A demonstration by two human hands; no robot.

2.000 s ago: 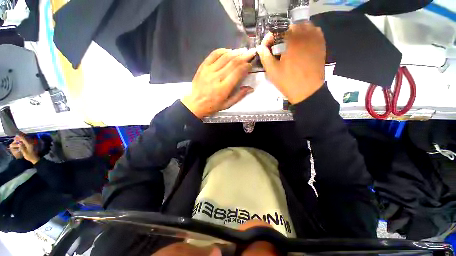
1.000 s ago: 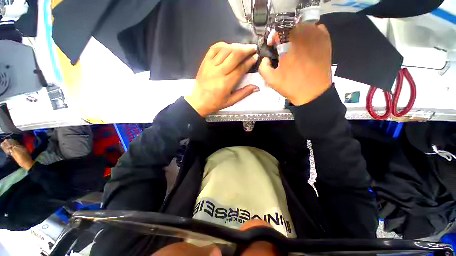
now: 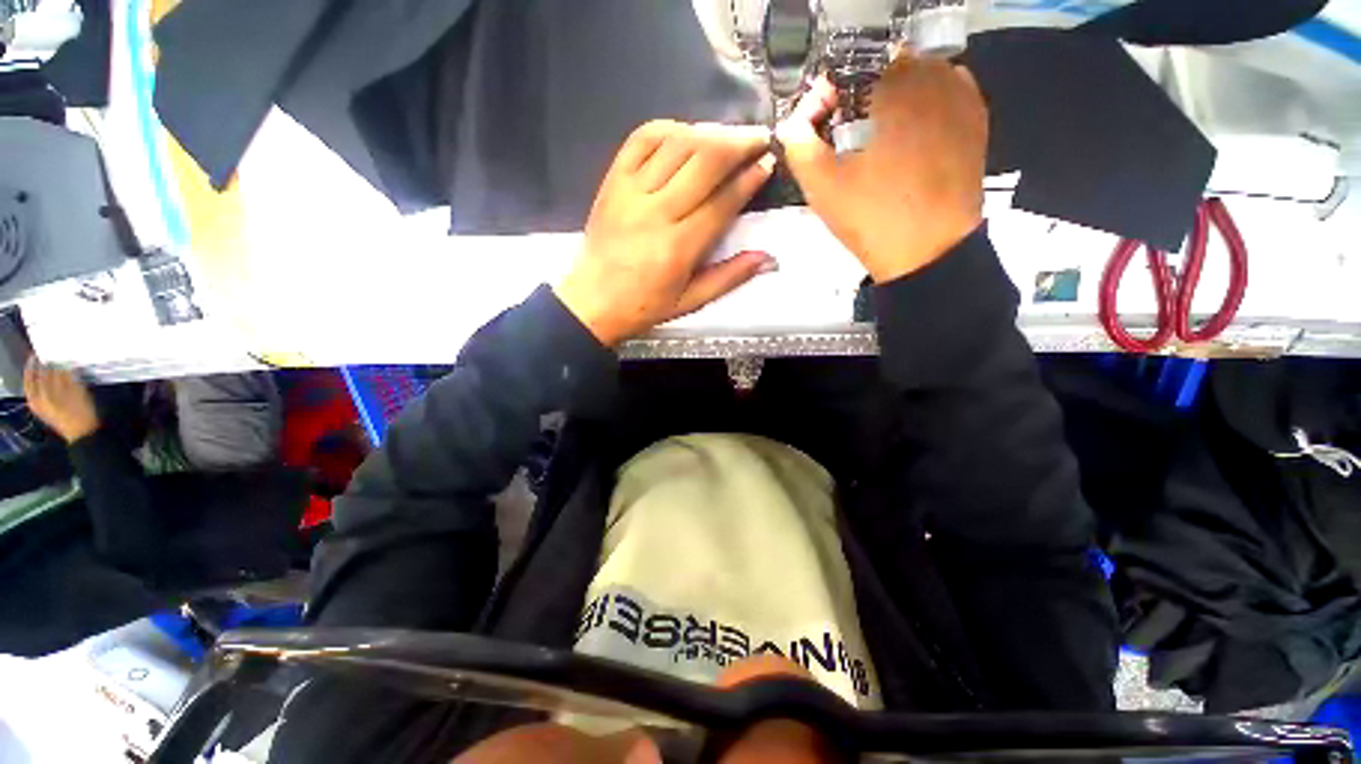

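A dark garment panel (image 3: 597,135) lies on the white table, left of the needle area. My left hand (image 3: 664,232) lies on its near right edge, fingertips pinching the cloth edge just before the presser foot (image 3: 784,105). My right hand (image 3: 903,172) is beside the metal parts of the sewing machine (image 3: 861,60), thumb and index finger closed on the same cloth edge. The fingertips of both hands nearly touch. The needle itself cannot be made out.
Red-handled scissors (image 3: 1179,284) lie at the table's right edge, partly under a dark cut piece (image 3: 1097,135). A grey machine (image 3: 52,209) stands at the far left. Another person's hand (image 3: 60,400) shows at lower left. Dark cloth (image 3: 1239,537) hangs at lower right.
My right hand has shifted slightly up, and the small dark cloth fold between my fingertips shows less. The dark piece and scissors moved slightly right. The other person's hand has moved up.
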